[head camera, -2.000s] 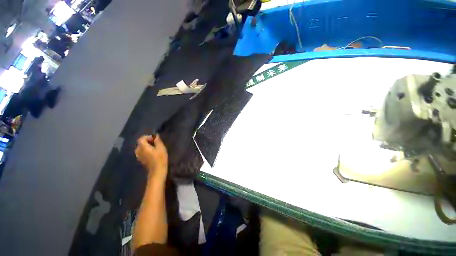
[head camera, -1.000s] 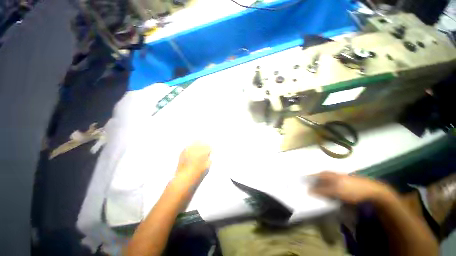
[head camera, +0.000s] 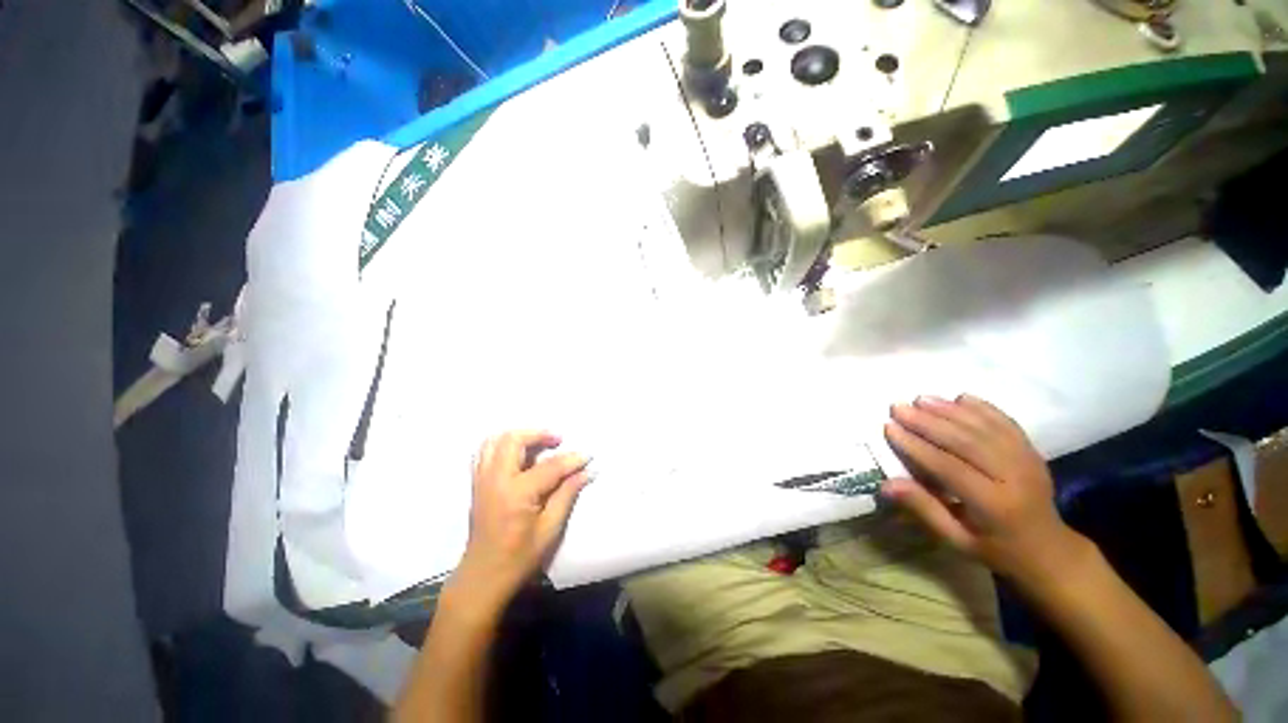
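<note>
A large white-faced fabric panel (head camera: 664, 410) lies across the machine table and under the left end of the sewing machine head (head camera: 848, 127). Its far right part curves round in front of the machine arm. My left hand (head camera: 523, 509) pinches the panel near the front edge, left of the needle area. My right hand (head camera: 975, 480) grips the panel at front right, fingers on top and thumb low. Between my hands a narrow slit shows dark green and black under the white cloth. The presser foot is blurred by glare and hard to make out.
A blue trough (head camera: 339, 85) runs behind the table. Green lettering (head camera: 410, 191) shows at the table's left corner. Pale scraps (head camera: 184, 360) lie on dark material at left. My lap is under the front edge. A dark piece (head camera: 1254, 219) lies at far right.
The view has moved closer to the machine. White cloth now lies spread under the head and to its right, covering where the scissors showed. My right hand has come to rest on it.
</note>
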